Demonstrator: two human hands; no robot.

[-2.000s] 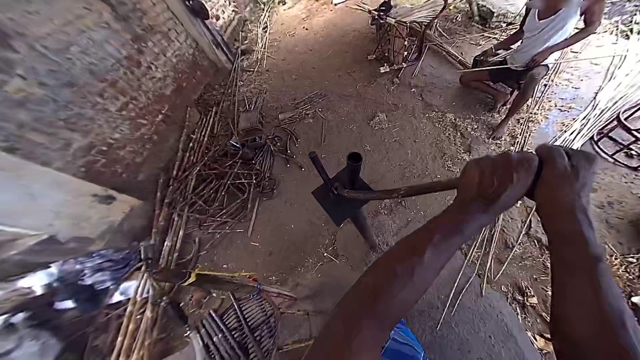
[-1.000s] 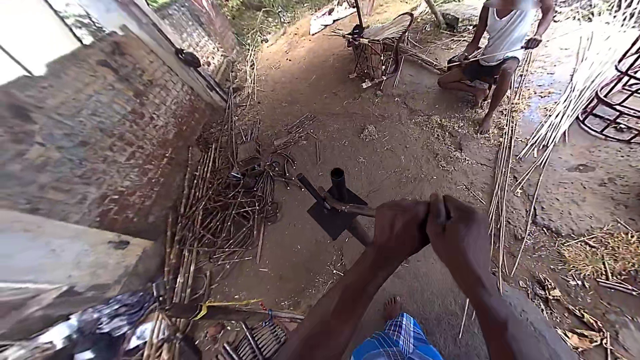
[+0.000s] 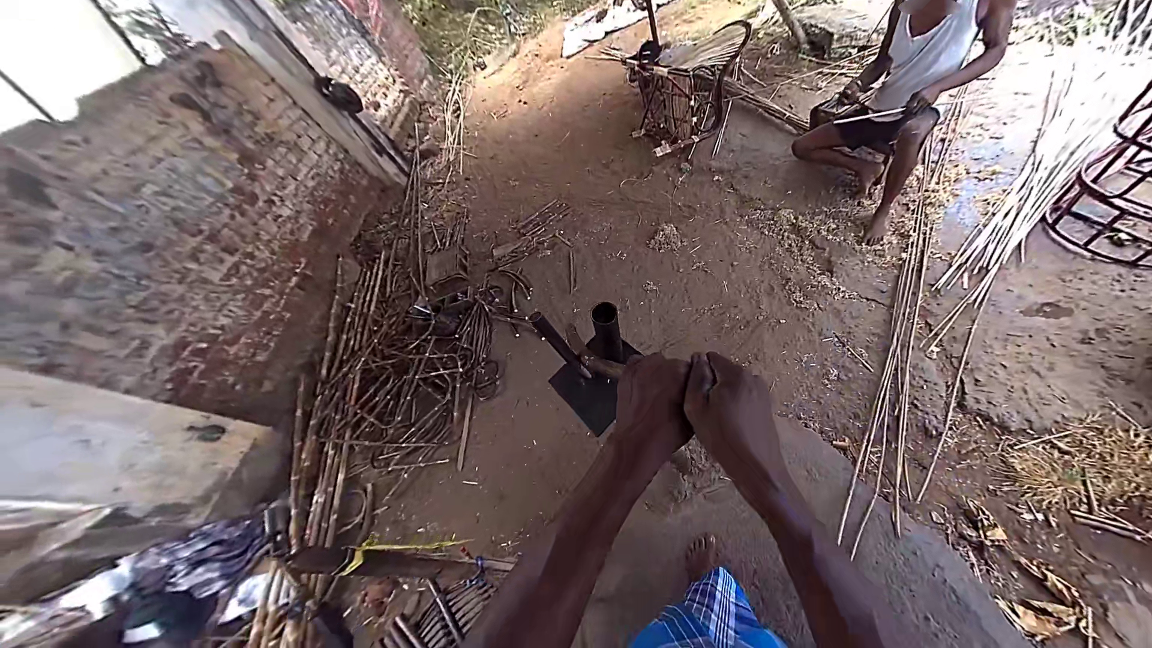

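Both my hands grip a cane pole (image 3: 605,366) side by side near its right end. My left hand (image 3: 655,396) wraps it, and my right hand (image 3: 727,396) touches the left one on its right side. The pole's far part passes between upright dark metal pipes on a square metal plate (image 3: 587,403). One pipe (image 3: 607,326) stands behind the pole with its round mouth showing; a thinner one (image 3: 556,338) leans up to the left. What supports the plate is mostly hidden by my hands and forearms.
A pile of cane pieces (image 3: 423,378) lies at left beside a brick wall (image 3: 207,207). A person (image 3: 927,63) crouches at upper right, holding a thin cane. Long canes (image 3: 904,333) lie at right. A cane frame (image 3: 675,99) stands further back.
Both hands, gripping the pole, have moved left and closer to the metal plate and toward my body. The pole reached far to the right in the oldest frame. The view has shifted.
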